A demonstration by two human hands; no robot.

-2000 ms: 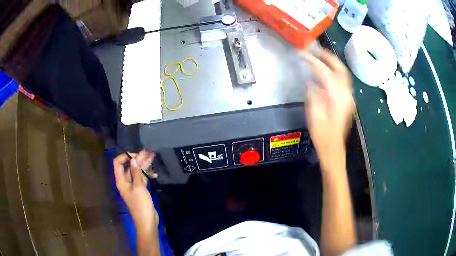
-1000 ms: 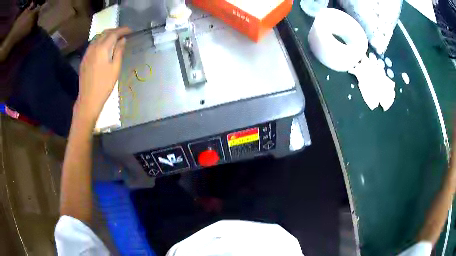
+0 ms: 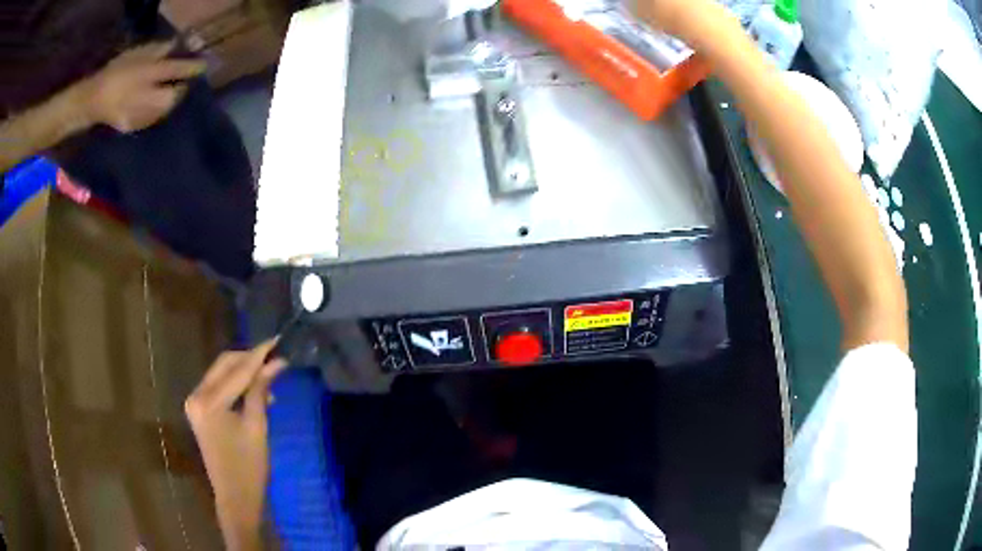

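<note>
My left hand [image 3: 232, 398] is low at the left, with its fingers closed on a thin dark rod. The rod's small round head [image 3: 312, 292] has a white face and shows in front of the machine's left front corner. My right hand [image 3: 673, 13] is at the top edge, over the orange-red box [image 3: 635, 81]; its fingers are partly cut off, and I cannot tell if it holds anything. The clear or silver fixture block [image 3: 454, 75] holds no rod. The slotted bracket [image 3: 506, 145] lies below it.
Faint yellow rubber bands [image 3: 372, 161] and a white strip [image 3: 304, 140] lie on the grey plate [image 3: 614, 172]. The red button [image 3: 518, 347] is on its front. My right forearm partly covers a white roll [image 3: 835, 113]. A green-capped bottle [image 3: 777, 32] stands behind. Another person's hand [image 3: 140, 86] is at left.
The rod that lay across the plate is gone. My left hand has come down from the white strip with a rod. My right hand has moved from the far right to the orange-red box.
</note>
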